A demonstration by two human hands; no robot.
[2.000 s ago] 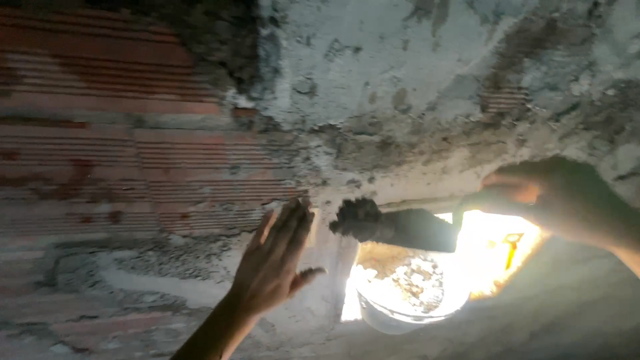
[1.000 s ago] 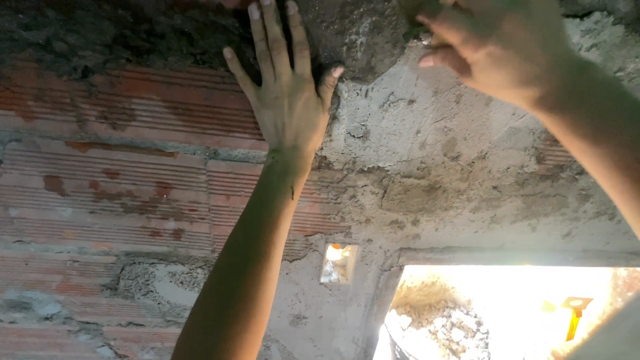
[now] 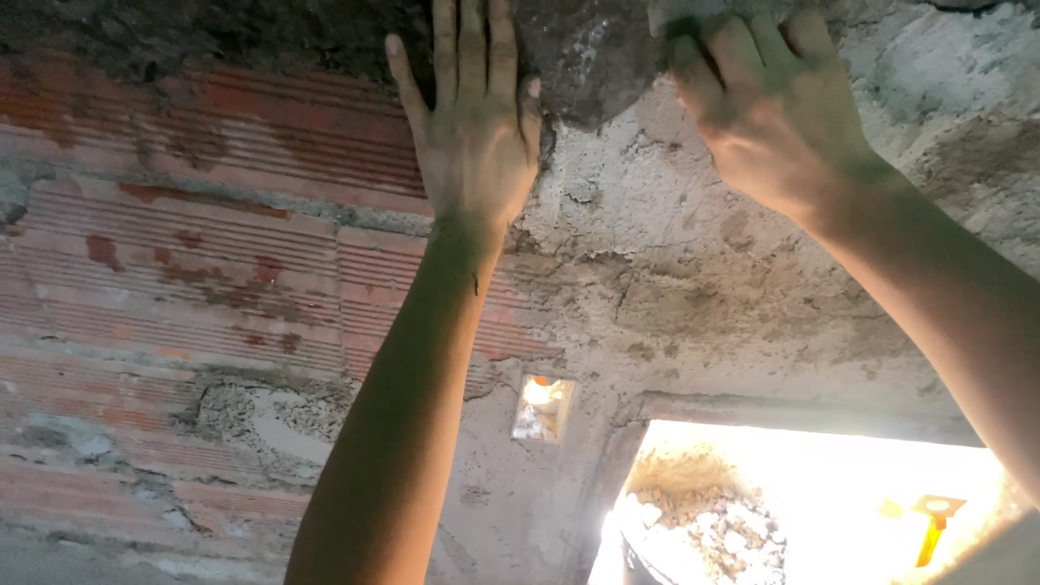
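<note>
My left hand [image 3: 479, 122] lies palm-down with fingers spread at the top of the wall, over the upper edge of the ribbed red hollow bricks [image 3: 309, 134] and beside a patch of dark, wet-looking mortar [image 3: 597, 61]. To the right of that patch, my right hand [image 3: 768, 106] has its fingers curled round a flat grey tool [image 3: 674, 12], perhaps a trowel. Only a strip of the tool shows at the top edge; its handle is hidden. Rough grey render [image 3: 601, 195] covers the wall below and between my hands.
A small lit rectangular hole [image 3: 543, 409] pierces the wall below. At bottom right is a bright, overexposed opening [image 3: 845, 479], with pale rubble [image 3: 731, 532] and a yellow-handled tool [image 3: 930, 540] seen through it. Mortar joints and a grey mortar patch [image 3: 280, 422] mark the brickwork.
Two seconds ago both hands were low, near the opening, with a dark mortar-laden tool by my right hand. Both are now high on the wall. The view has shifted considerably.
</note>
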